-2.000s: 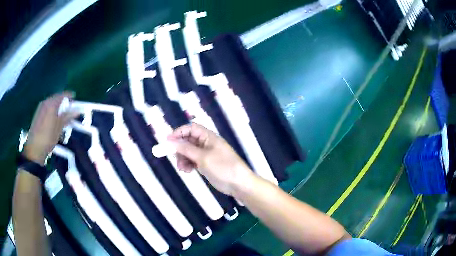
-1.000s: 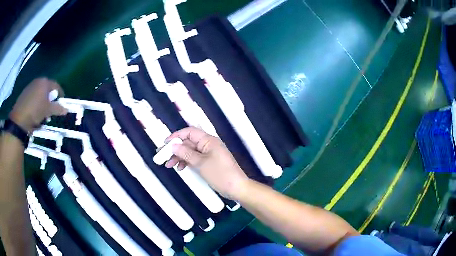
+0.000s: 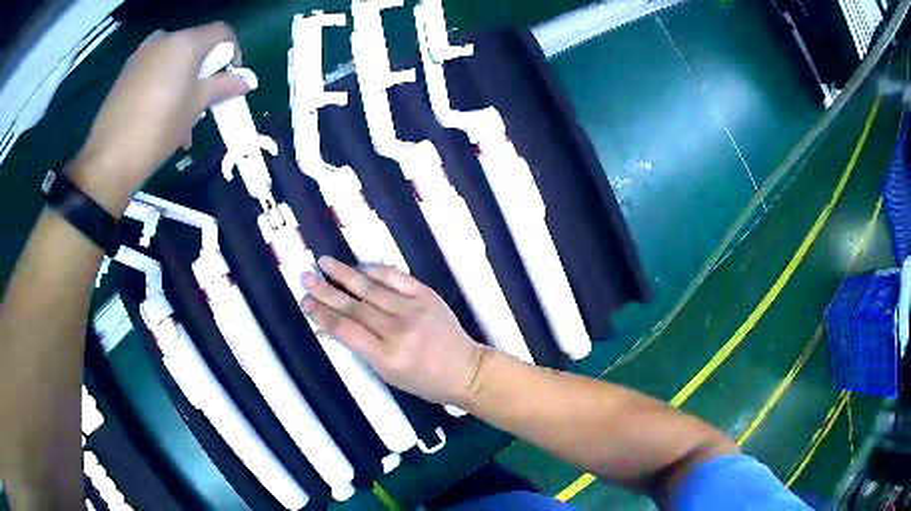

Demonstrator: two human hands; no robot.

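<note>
Long white bars lie in grooves of the slotted black tray (image 3: 589, 230), each with a thin bent end arm. My left hand (image 3: 175, 95) grips the outer end of one bent end arm (image 3: 240, 135), which now lines up roughly with its long white bar (image 3: 290, 245). White ends show between my left thumb and fingers; I cannot tell if one is a separate piece. My right hand (image 3: 385, 324) lies palm down over the same bar, fingers extended and a little apart. No small piece shows in it; its underside is hidden.
Three bent arms stick past the tray's top edge, right of my left hand. A small-parts tray with white pieces (image 3: 95, 469) is cut off at lower left. A pale rail (image 3: 599, 22) runs behind the tray. A blue crate (image 3: 864, 334) stands on the green floor at right.
The small white piece is no longer visible in my right hand, whose fingers have straightened onto the bar. My left hand has moved up and right, and the gripped arm has swung upward from pointing left.
</note>
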